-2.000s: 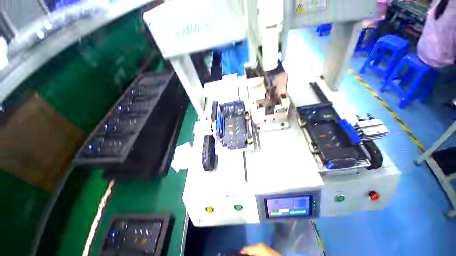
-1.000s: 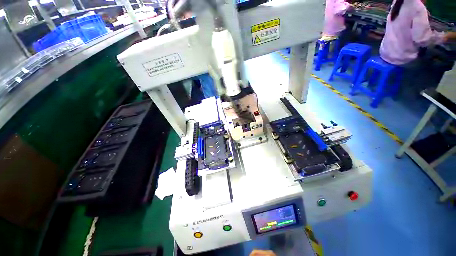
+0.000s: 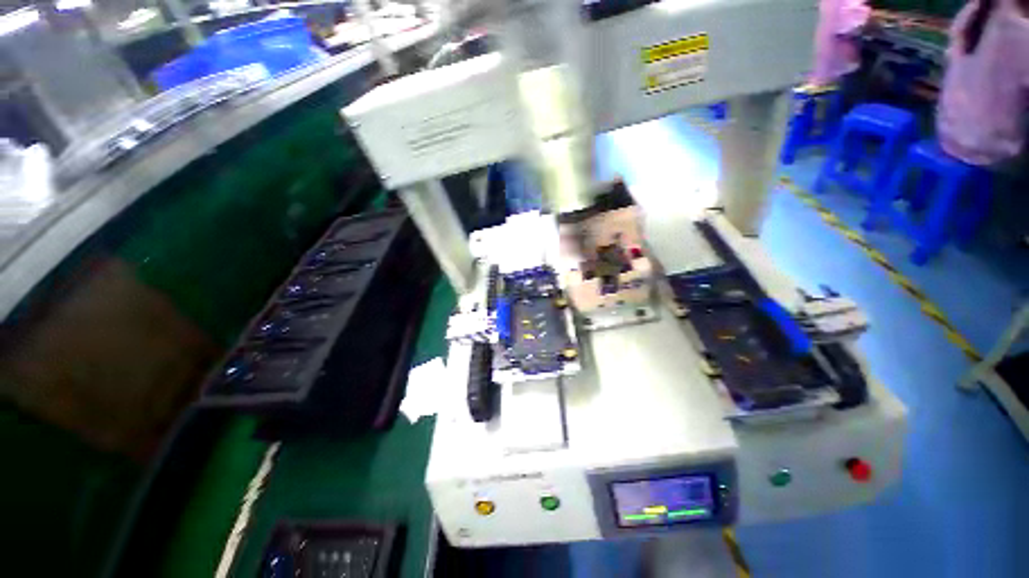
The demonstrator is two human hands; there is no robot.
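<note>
Neither of my hands is in the picture. A black phone-like unit (image 3: 538, 333) lies in the left fixture of the white benchtop machine. Another black unit (image 3: 762, 350) lies in the right fixture, beside a blue bar. The screwdriver head (image 3: 564, 158) hangs blurred from the gantry (image 3: 440, 119), above the brown screw feeder (image 3: 615, 265) between the fixtures. The touchscreen (image 3: 668, 500) is lit on the machine's front. The frame is blurred.
Stacked foam trays (image 3: 296, 311) with units in the top row stand at left on the green bench (image 3: 339, 469). Part of another foam tray (image 3: 389, 553) shows at the bottom edge. A white sheet (image 3: 423, 391) lies beside the machine. Blue stools (image 3: 874, 141) and people in pink are at upper right.
The view has shifted, so the machine sits further right than a second ago. The fingertips at the bottom edge are gone from view. More of the near foam tray shows.
</note>
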